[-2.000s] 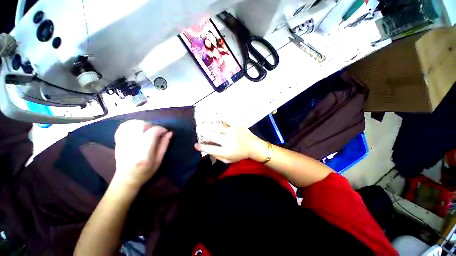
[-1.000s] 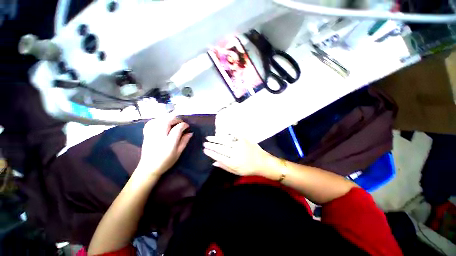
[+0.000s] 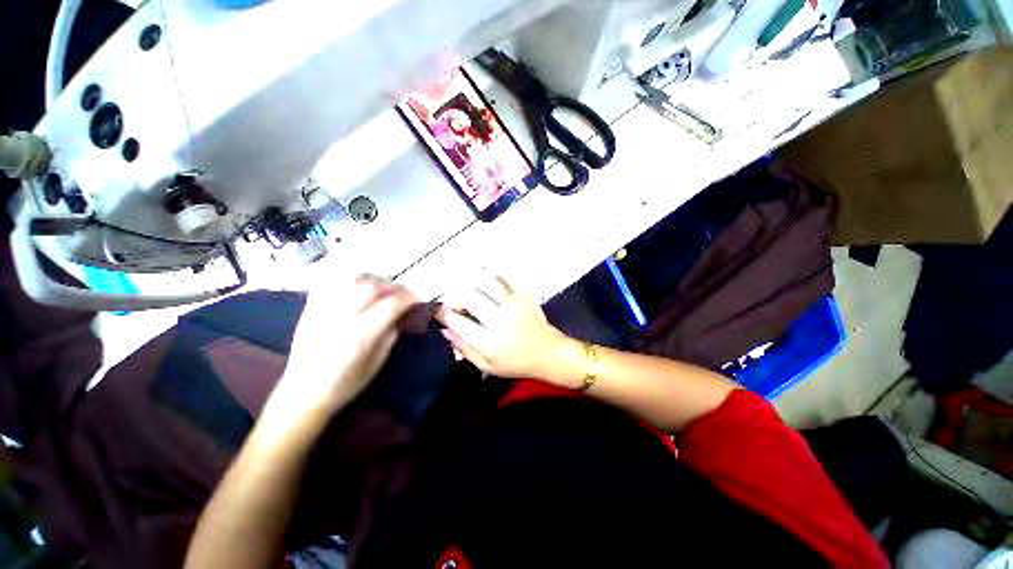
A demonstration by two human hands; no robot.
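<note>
A dark brown garment piece (image 3: 122, 411) with black to dark navy cloth (image 3: 239, 319) on it spreads from the front edge of the white machine bed (image 3: 522, 250) down over my lap. My left hand (image 3: 350, 339) pinches the cloth near its upper right edge. My right hand (image 3: 494, 328) is beside it, its fingertips close to the left fingers and at the same cloth edge. The exact grip of the right fingers is hard to see. The white sewing machine arm (image 3: 267, 100) stands above; the needle area is unclear.
A lit smartphone (image 3: 472, 142), black-handled scissors (image 3: 550, 128) and slim metal snips (image 3: 680, 111) lie on the machine bed. A blue bin (image 3: 809, 347) with brown cloth (image 3: 733, 267) is below the table edge. A cardboard box (image 3: 916, 156) stands at the right.
My hands have come together at the cloth's edge; before, they lay apart on it. The cloth's right corner has been drawn in between them. The camera view has also shifted.
</note>
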